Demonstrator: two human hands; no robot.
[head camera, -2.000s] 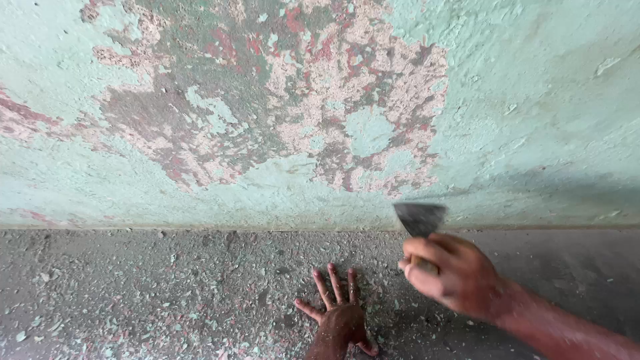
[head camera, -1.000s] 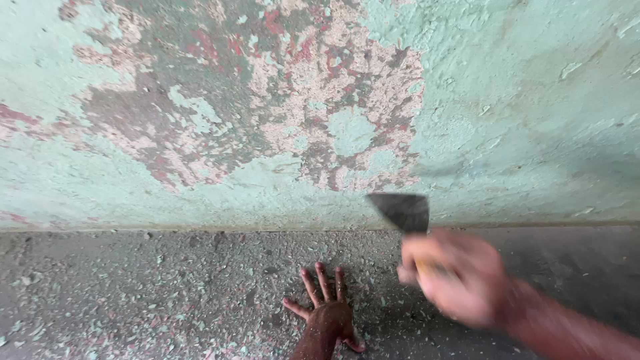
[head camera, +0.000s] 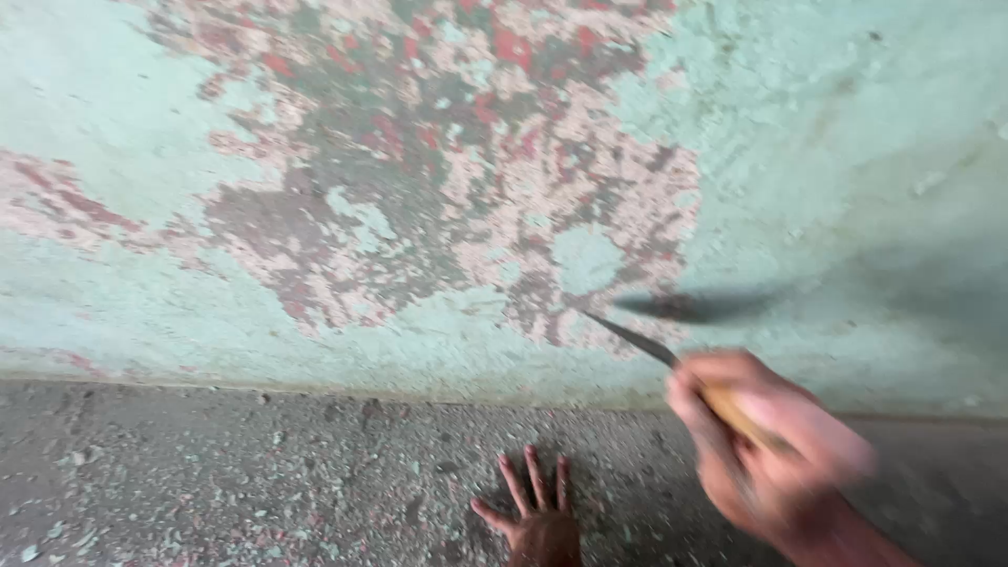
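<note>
My right hand (head camera: 768, 449) is closed around the wooden handle of a scraper (head camera: 634, 339), at the lower right and slightly blurred. The dark metal blade points up and left, its tip near the lower edge of a scraped area; whether it touches the wall cannot be told. The wall (head camera: 787, 197) has light green paint, worn away in the middle to pink, grey and red layers, with a green island of paint (head camera: 588, 260) left above the blade tip. My left hand (head camera: 539, 512) rests on the grey floor with fingers spread, holding nothing.
Paint chips and dust (head camera: 236, 488) lie scattered over the grey floor (head camera: 677, 488), thickest at the left. The base of the wall meets the floor in a line across the view. A dark shadow falls on the wall beside the scraper.
The scraper in my right hand now appears nearly edge-on, with its tip against the view of the scraped area; earlier its broad face showed lower down. My left hand stays on the floor.
</note>
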